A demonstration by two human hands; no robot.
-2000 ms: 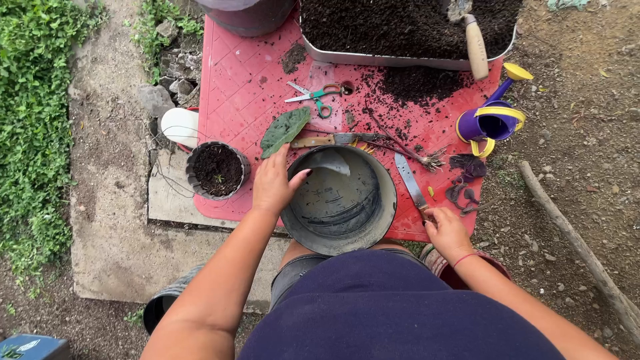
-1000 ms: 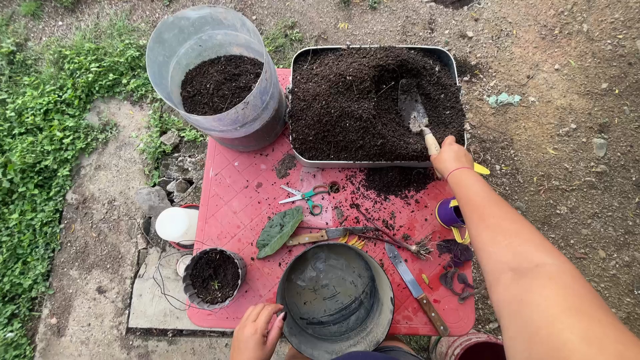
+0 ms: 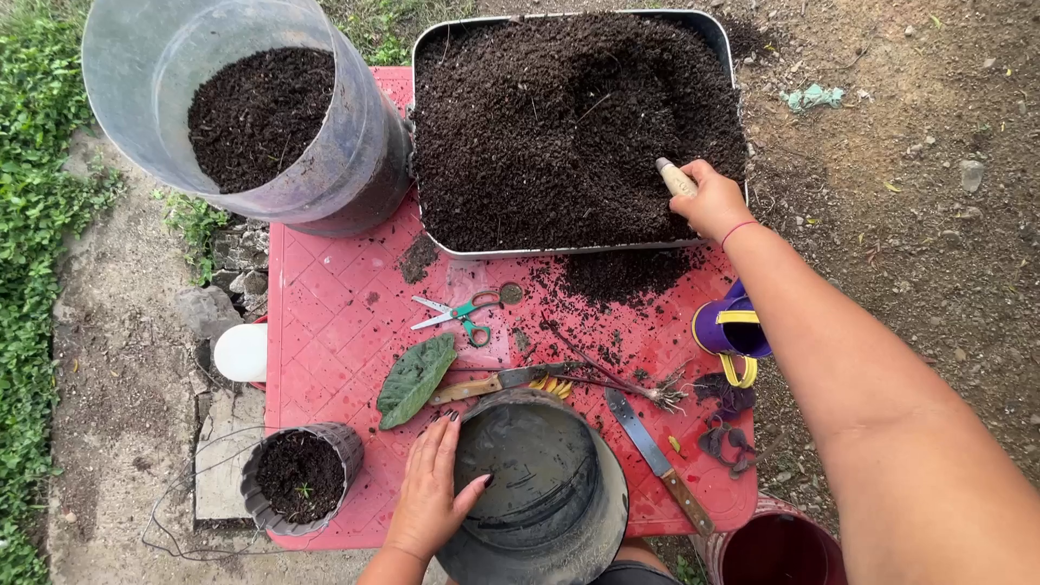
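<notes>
My right hand (image 3: 709, 203) grips the pale wooden handle of a trowel (image 3: 676, 177) at the right side of a metal tray (image 3: 561, 250) heaped with dark soil (image 3: 520, 138). The trowel's blade is hidden, apparently in the soil. My left hand (image 3: 435, 479) rests with fingers spread on the left rim of an empty dark plastic pot (image 3: 532, 479) at the table's near edge. Behind that pot lie a wooden-handled knife (image 3: 467, 390), a large green leaf (image 3: 417, 380) and green-handled scissors (image 3: 463, 313). A second knife (image 3: 642, 431) and a rooted stem cutting (image 3: 609, 378) lie to its right.
On the red plastic table (image 3: 325, 325) stand a clear container (image 3: 349, 162) of soil, a small pot (image 3: 349, 455) with a seedling and a purple watering can (image 3: 727, 325). Purple leaves (image 3: 727, 439) lie at the right edge. A reddish bucket (image 3: 780, 544) stands below, with a white container (image 3: 241, 353) at left.
My right hand has gone from the near knife's handle to the trowel, whose blade showed a second ago and is now hidden. My left hand has moved onto the pot's rim.
</notes>
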